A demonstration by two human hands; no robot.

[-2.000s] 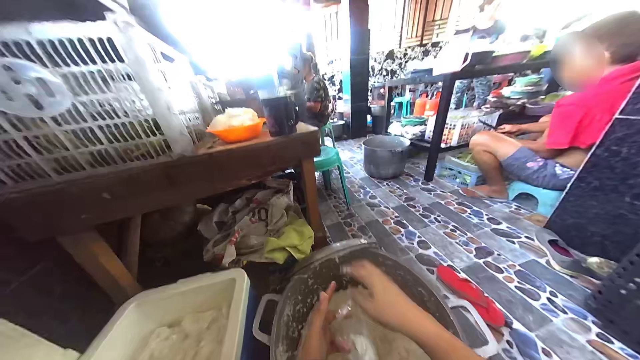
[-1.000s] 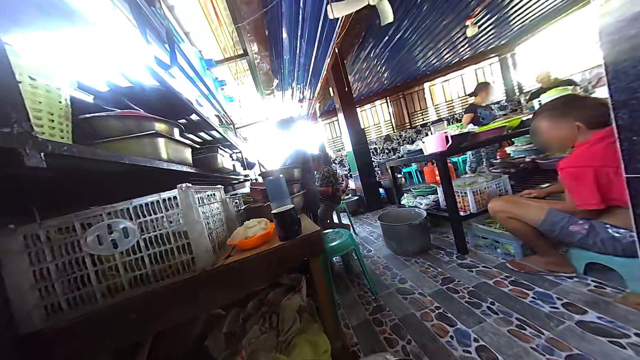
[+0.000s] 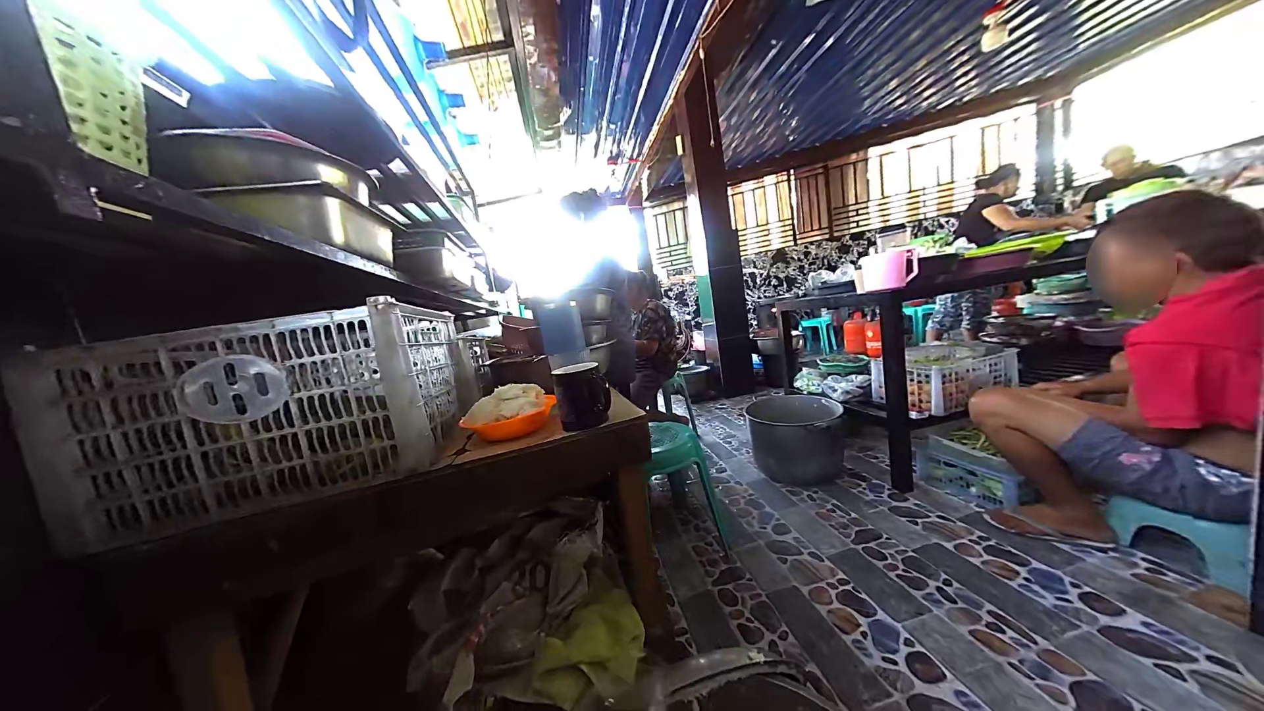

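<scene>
Neither my left hand nor my right hand shows in the head view now. At the bottom edge, only the rim and handle of a metal pot [image 3: 721,671] are visible; its inside is hidden. To its left, sacks [image 3: 553,602] lie under a wooden table [image 3: 553,444]. On the table stand a white plastic crate [image 3: 237,425], an orange bowl [image 3: 509,423] with pale food in it, and a dark mug [image 3: 581,397].
A large grey pot [image 3: 795,437] stands on the tiled floor beyond a green plastic stool [image 3: 676,449]. A person in a red shirt [image 3: 1195,346] sits low at the right, beside a blue crate [image 3: 973,469]. Metal pans [image 3: 306,212] fill a shelf at upper left.
The view has tilted up. Two seconds ago both my hands were inside the metal pot, and a white tub stood to its left; hands and tub are now out of view.
</scene>
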